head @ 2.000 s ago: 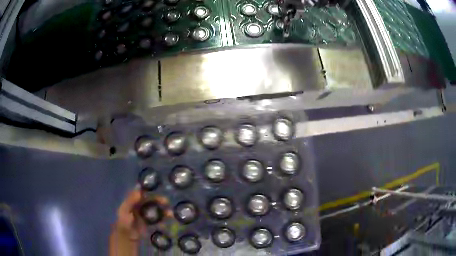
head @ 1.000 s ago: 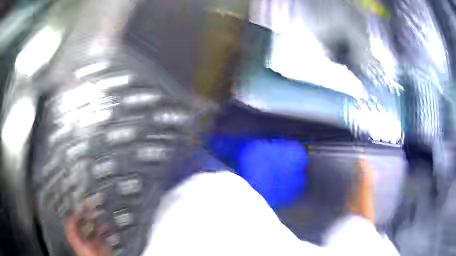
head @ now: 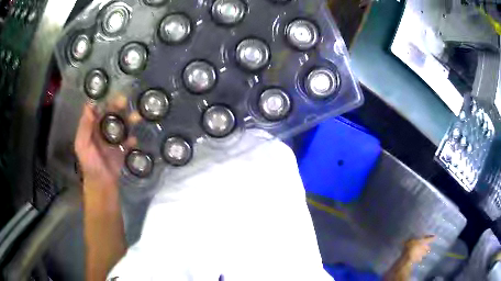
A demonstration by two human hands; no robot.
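A clear blister tray (head: 345, 99) full of round speaker drivers (head: 200, 76) with black rings and silver centres fills the upper left and middle. It is tilted, with one edge against the white work clothing (head: 236, 208). My left hand (head: 104, 140) is shut on its left edge, with the fingers partly seen through the plastic. My right hand (head: 417, 253) is small at the lower right, over a greyish see-through sheet or stack of trays (head: 406, 192). Whether it grips this or only touches it cannot be told.
A blue plastic stool (head: 340, 159) stands beyond the tray's lower right corner. A green bench (head: 395, 93) runs along the upper right, with a pale plate (head: 420, 52) on it. Another clear tray with shiny round pockets (head: 467, 148) is at the right. Metal machine parts line the left edge.
The view has swung from the green conveyor to the bench and stool. The filled tray is now close against the white clothing, still in my left hand. My right hand has come into view.
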